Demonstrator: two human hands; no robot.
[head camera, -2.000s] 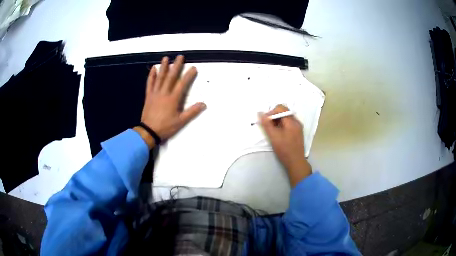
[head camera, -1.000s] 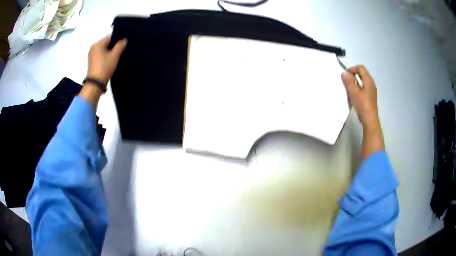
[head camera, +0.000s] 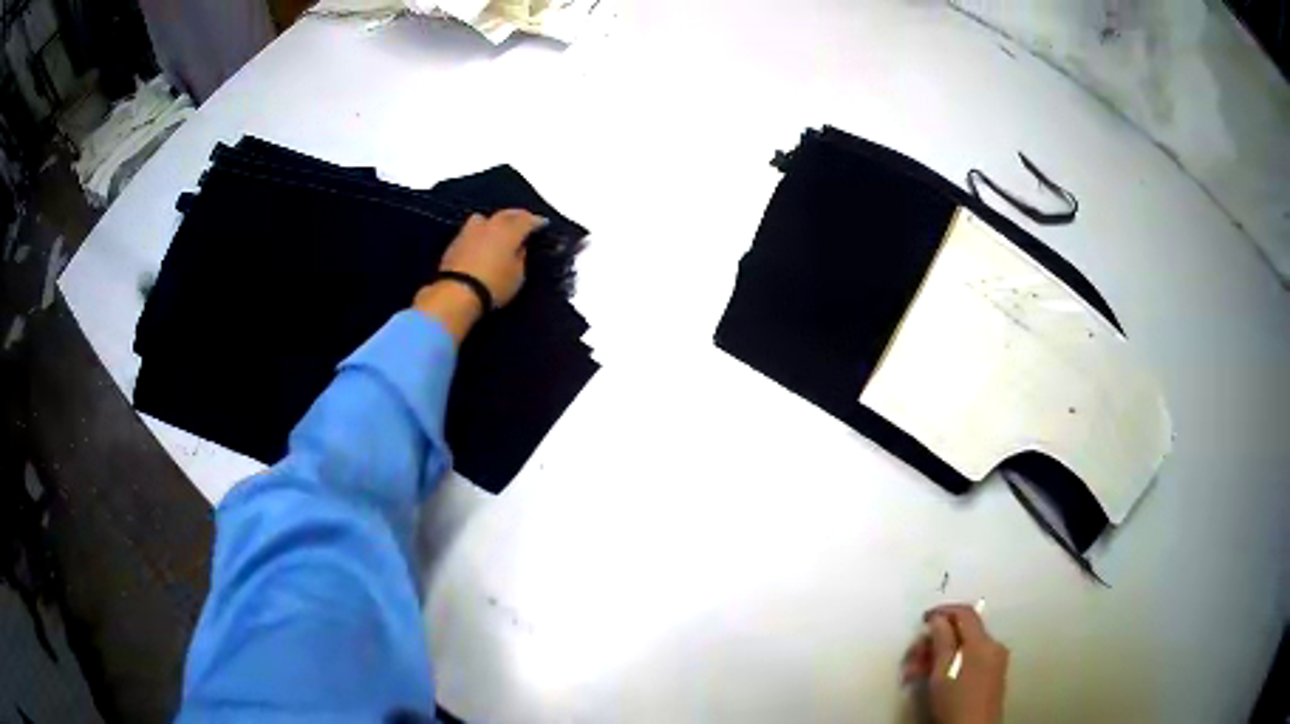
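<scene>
My left hand (head camera: 488, 259) is at the upper right end of the fanned stack of black panels (head camera: 311, 311), its fingers closed on the end of the top black panel; the thumb is hard to see. My right hand (head camera: 979, 676) is low at the right, cut off by the bottom edge, holding a slim white marker (head camera: 956, 662). The white card template (head camera: 1012, 354) lies on a black pile (head camera: 835, 269) at the right. The template covers the pile's right part, with black cloth showing around its edges.
A thin dark curled strip (head camera: 1040, 212) lies beyond the black pile. Pale cloth (head camera: 502, 14) lies at the table's far edge. The white table's (head camera: 651, 523) left edge slopes down past the stack, with dark floor (head camera: 99, 467) beyond it. More pale cloth is at the far left.
The view has turned left. My hands have let go of the black panel and template, which now rest on the far pile. My left hand has moved to the left stack, my right hand nearer me.
</scene>
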